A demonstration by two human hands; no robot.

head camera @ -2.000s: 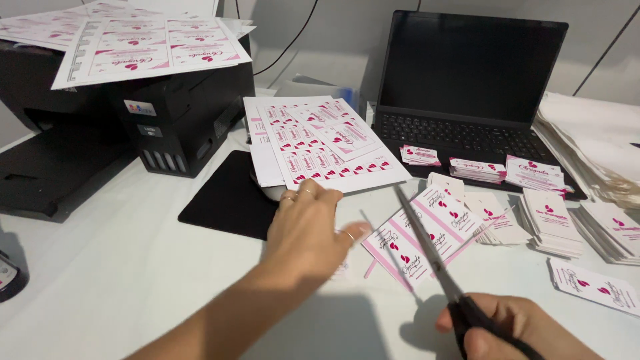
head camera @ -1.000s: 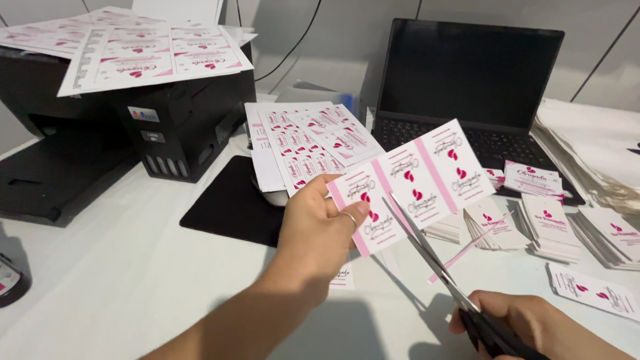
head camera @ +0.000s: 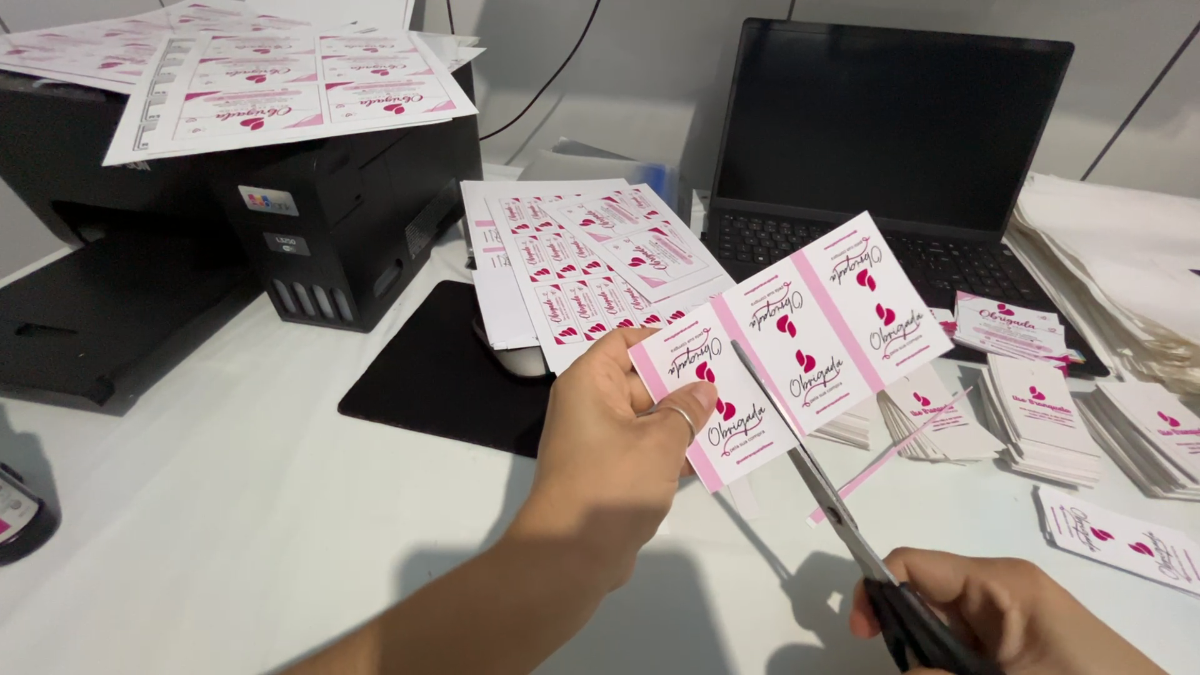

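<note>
My left hand (head camera: 619,431) pinches the left end of a printed card sheet (head camera: 797,337), thumb on top, and holds it tilted above the white table. Pink bands divide the sheet into panels. In my right hand (head camera: 994,600) are black-handled scissors (head camera: 839,497); their blades reach the sheet's lower edge beside a pink band, one blade lying over its face. How deep the cut goes I cannot tell. A thin pink paper strip (head camera: 891,457) lies on the table behind the scissors.
Stacks of cut cards (head camera: 1045,422) stand at the right, before a black laptop (head camera: 881,141). Printed sheets (head camera: 562,272) overlap a mouse on a black mouse pad (head camera: 422,375). A black printer (head camera: 356,216) at the left carries more sheets (head camera: 309,84). Large papers (head camera: 1106,262) are piled at the far right.
The card sheet lay on the table two seconds ago; my left hand now holds it raised. The scissor blades, apart from it then, are now at its lower edge.
</note>
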